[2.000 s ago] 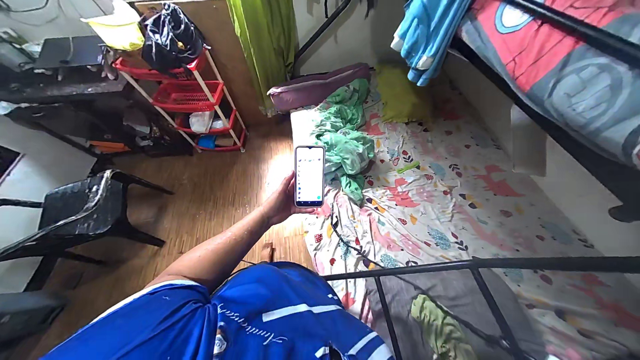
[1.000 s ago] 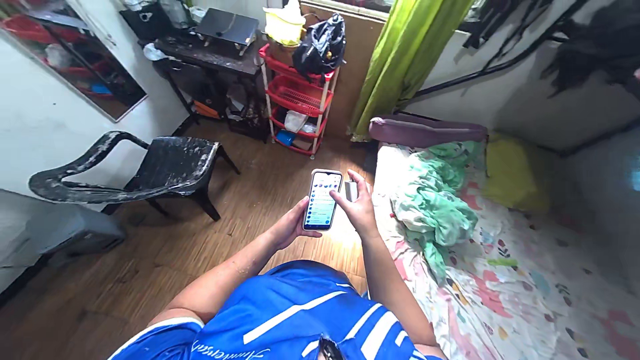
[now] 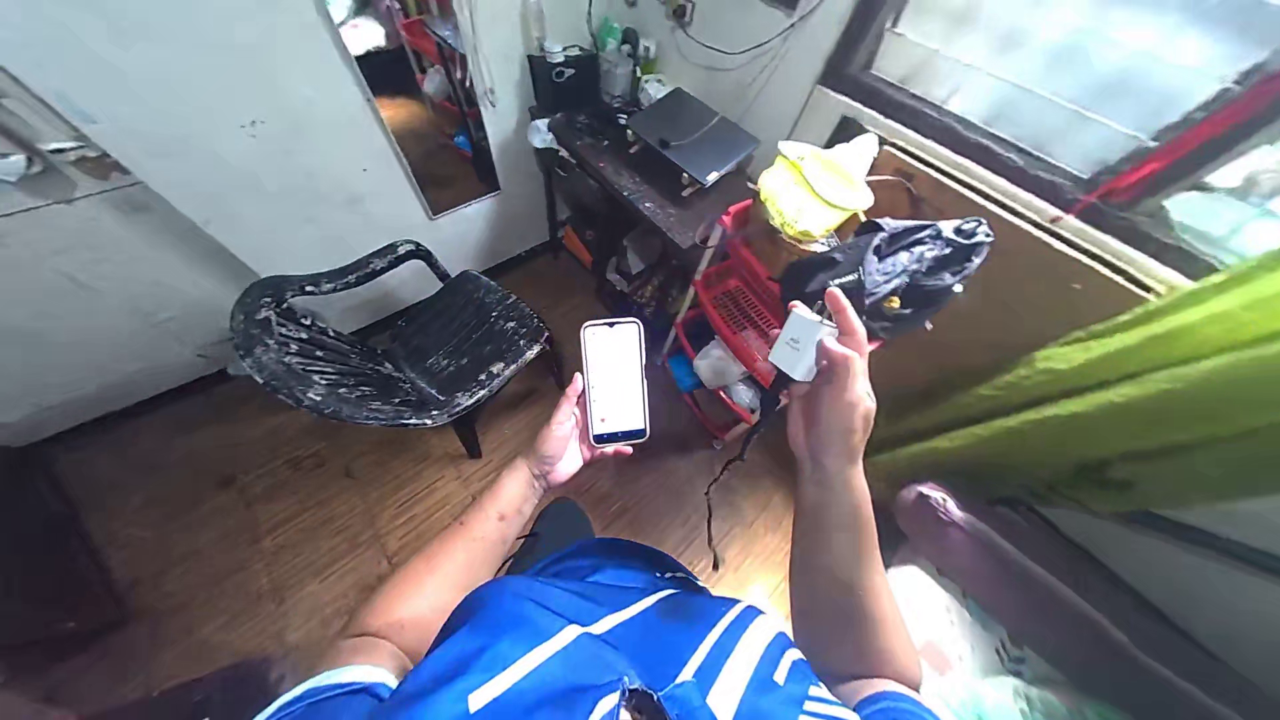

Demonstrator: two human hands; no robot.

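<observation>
My left hand (image 3: 565,440) holds a smartphone (image 3: 615,385) upright, its bright screen facing me. To the right and a little higher, my right hand (image 3: 835,400) grips a white charger plug (image 3: 798,345) between thumb and fingers. The plug bears small writing. A dark cable (image 3: 712,490) dangles below that hand over the wooden floor, and part of it is hidden by the fingers. Phone and charger are apart.
A worn black plastic armchair (image 3: 455,350) stands left. Behind are a dark desk (image 3: 640,200) with a closed laptop (image 3: 695,137) and a red basket rack (image 3: 735,300) topped by bags. A green curtain (image 3: 1100,390) hangs right, above the bed's edge.
The view has swung far toward the desk and chair. My right hand, at the phone's screen one second ago, is now raised away from it with the charger showing. The phone stays in my left hand.
</observation>
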